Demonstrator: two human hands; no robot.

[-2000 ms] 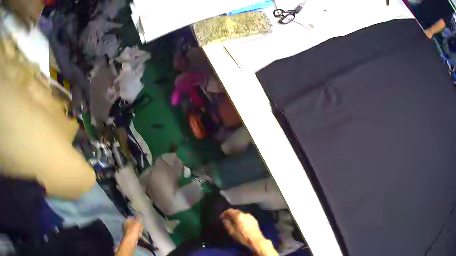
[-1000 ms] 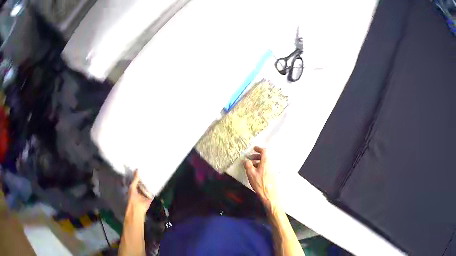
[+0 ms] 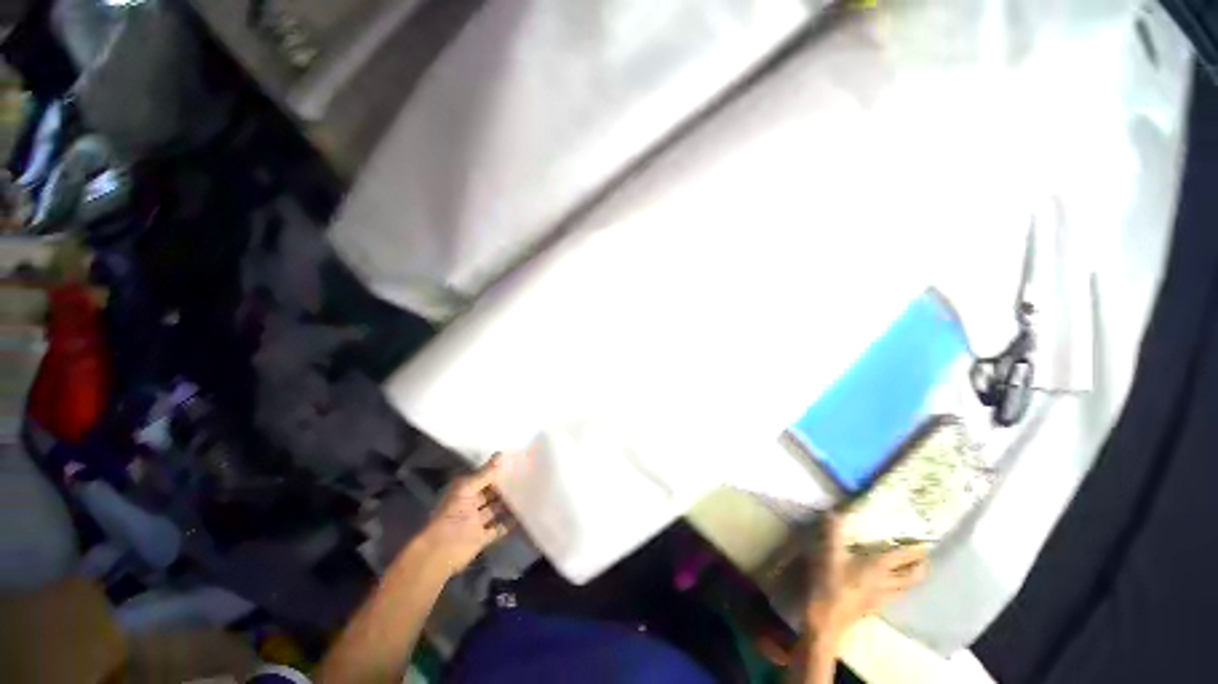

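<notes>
My left hand point(image 3: 470, 519) is at the near edge of a broad white sheet point(image 3: 601, 401) hanging over the table end. Its fingers close on that edge. My right hand point(image 3: 862, 575) is on the near end of the gold-speckled block weight point(image 3: 928, 494), with fingers and thumb around its end. A blue flat piece point(image 3: 882, 394) lies beside the block. Black-handled scissors point(image 3: 1011, 374) lie on the white surface to its right. The hands are somewhat blurred.
Black fabric point(image 3: 1135, 535) lies along the right. Another pale sheet point(image 3: 494, 174) is draped at the upper left. Dark and grey scraps point(image 3: 321, 361) fill the floor at left, with a red object point(image 3: 70, 364) at the far left. The pale table edge point(image 3: 902, 655) is at lower right.
The view has swung toward the table end. My left hand stays at the sheet's edge, the sheet now folded back from the blue piece. My right hand has come onto the block.
</notes>
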